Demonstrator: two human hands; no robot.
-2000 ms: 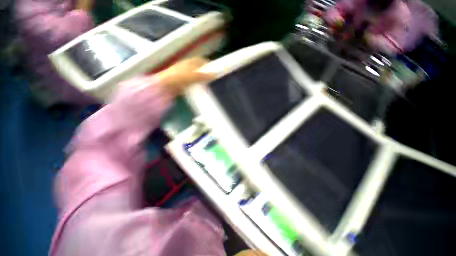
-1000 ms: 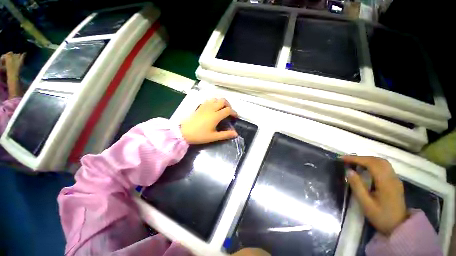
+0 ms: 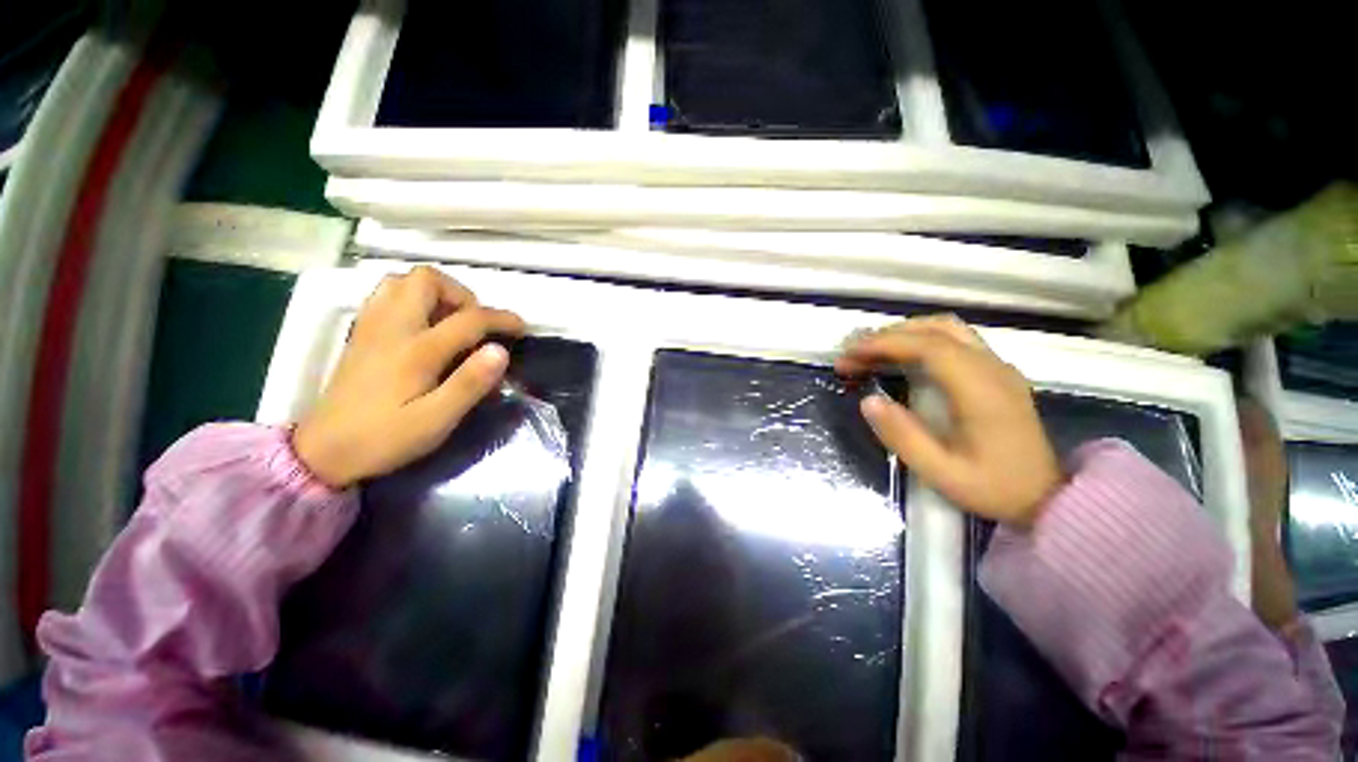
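Note:
A white foam tray [image 3: 623, 447] lies in front of me with three dark tablets in its pockets. My left hand [image 3: 399, 384] is at the upper edge of the left tablet [image 3: 432, 610], thumb and forefinger close together where clear film [image 3: 544, 417] wrinkles. My right hand [image 3: 968, 424] is at the upper right corner of the middle tablet [image 3: 745, 596], thumb and forefinger slightly apart over wrinkled, glaring film. Whether either hand pinches the film is unclear. The right tablet [image 3: 1028, 655] is partly hidden by my right sleeve.
Stacked white foam trays [image 3: 745, 157] with dark tablets stand beyond the working tray. A side stack with a red layer [image 3: 75, 328] is at left. A yellowish-green wrapped post [image 3: 1251, 276] is at upper right. Neighbouring trays [image 3: 1318, 424] and part of another person's arm [image 3: 1266, 514] show at right.
Since one second ago, the view has turned, so the tray lies squarer before me. Both hands stay near the same tablets' upper edges. Two seconds ago, my left hand was at a tray's edge.

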